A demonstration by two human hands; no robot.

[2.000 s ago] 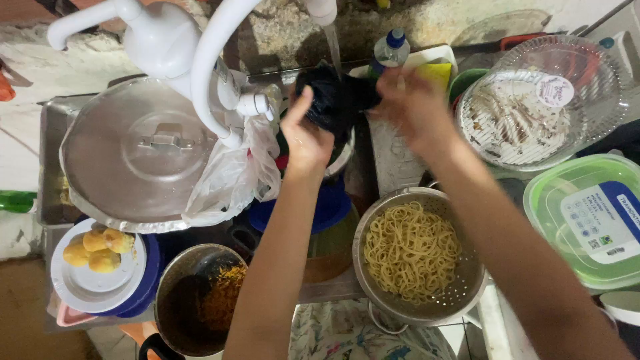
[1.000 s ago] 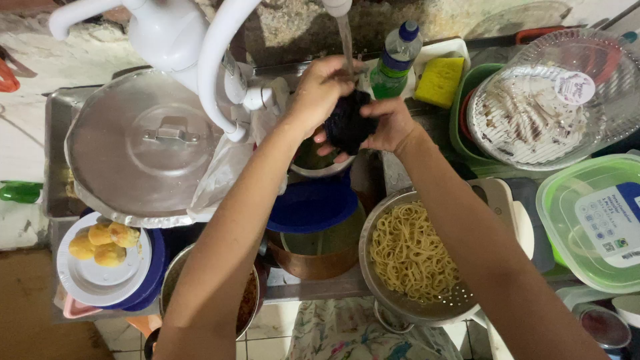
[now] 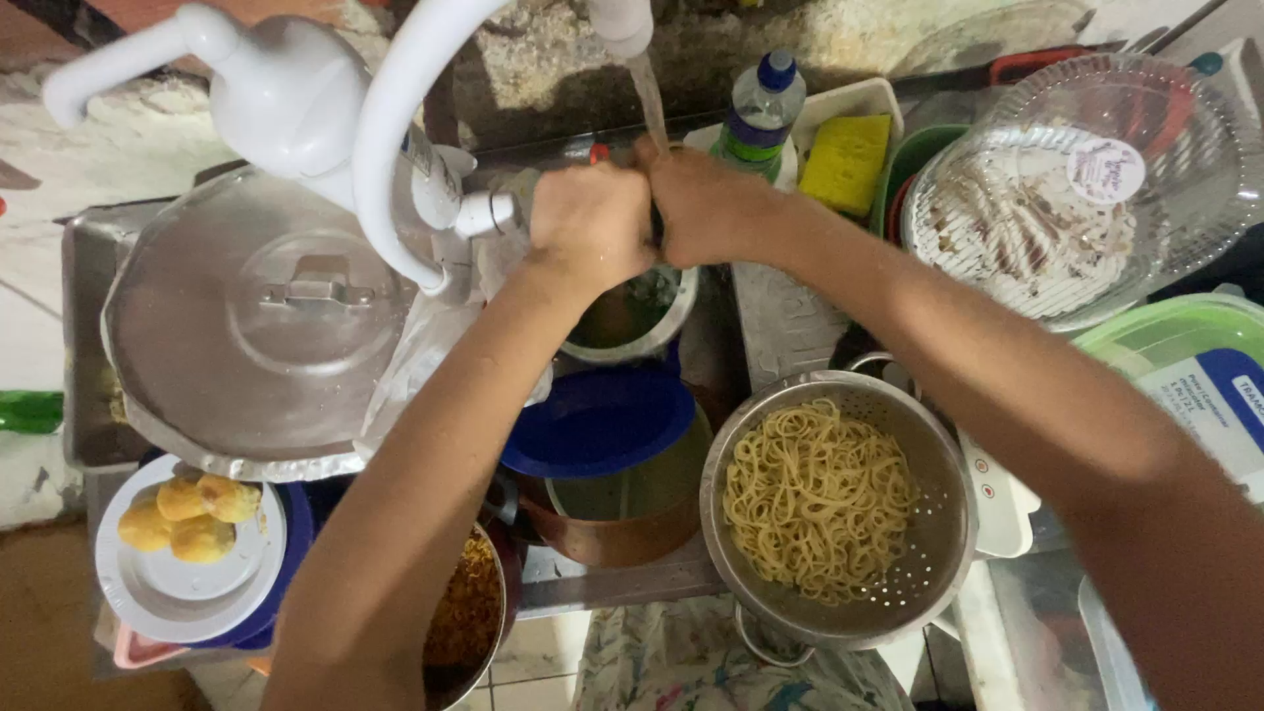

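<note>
Under the stream of water from the white faucet [image 3: 395, 148], my left hand [image 3: 595, 219] and my right hand [image 3: 713, 205] are fists pressed side by side. Only a sliver of the dark cloth shows between them; the rest is hidden in the fingers. Below the hands stands a pot [image 3: 637, 321] with liquid in it. A blue oval lid [image 3: 599, 423] leans on a larger pot [image 3: 622, 538]. A metal colander [image 3: 938, 573] of cooked spaghetti [image 3: 820, 502] is below my right forearm.
A large lidded metal pot [image 3: 188, 365] and a white plate [image 3: 128, 602] with yellow food lie left. Behind are a detergent bottle [image 3: 758, 118] and a yellow sponge [image 3: 845, 163]. Right are a clear plastic container [image 3: 1200, 168] and a green-lidded tub [image 3: 1136, 336]. A pan [image 3: 464, 602] sits by my left forearm.
My hands were spread around the dark cloth and have now come together, closed over it. A second before that, my right hand was farther from the left.
</note>
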